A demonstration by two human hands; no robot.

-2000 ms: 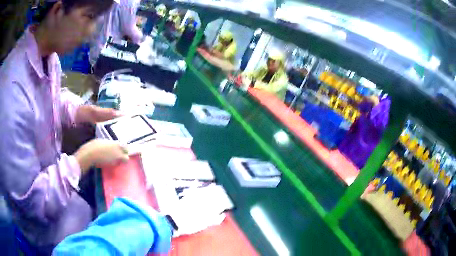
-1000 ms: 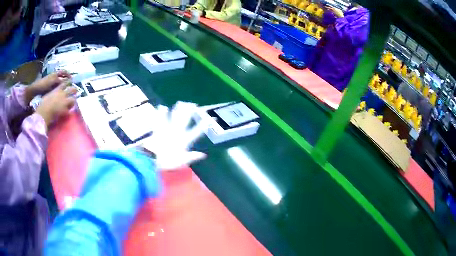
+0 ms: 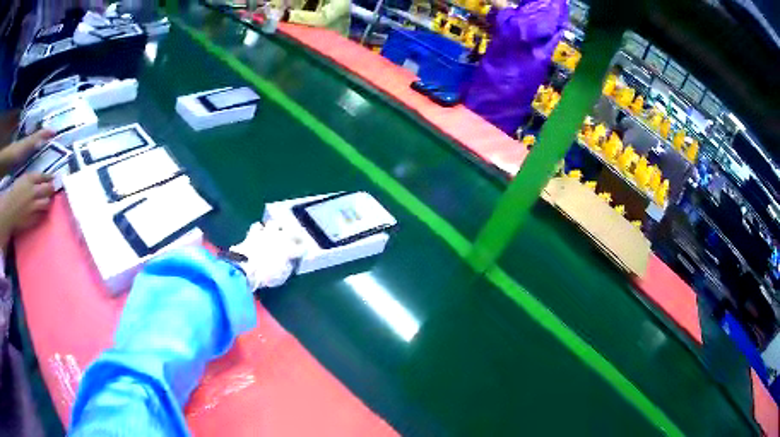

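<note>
My left hand, in a white glove with a bright blue sleeve, is at the near left corner of a white retail box on the dark green conveyor. Its fingers are closed around that corner; the fingertips are partly hidden. A black-bezelled e-reader with a pale screen lies on top of the box, overhanging a little. My right hand is out of the picture.
Several boxes with e-readers lie on the red-orange mat left of my sleeve. Another box sits farther up the conveyor. A neighbour's hands hold a device at left. A green post rises beyond the conveyor's green line.
The view has swung right and down. My left hand has gone from open and blurred beside the box to closed at its corner. The box looks unmoved on the conveyor.
</note>
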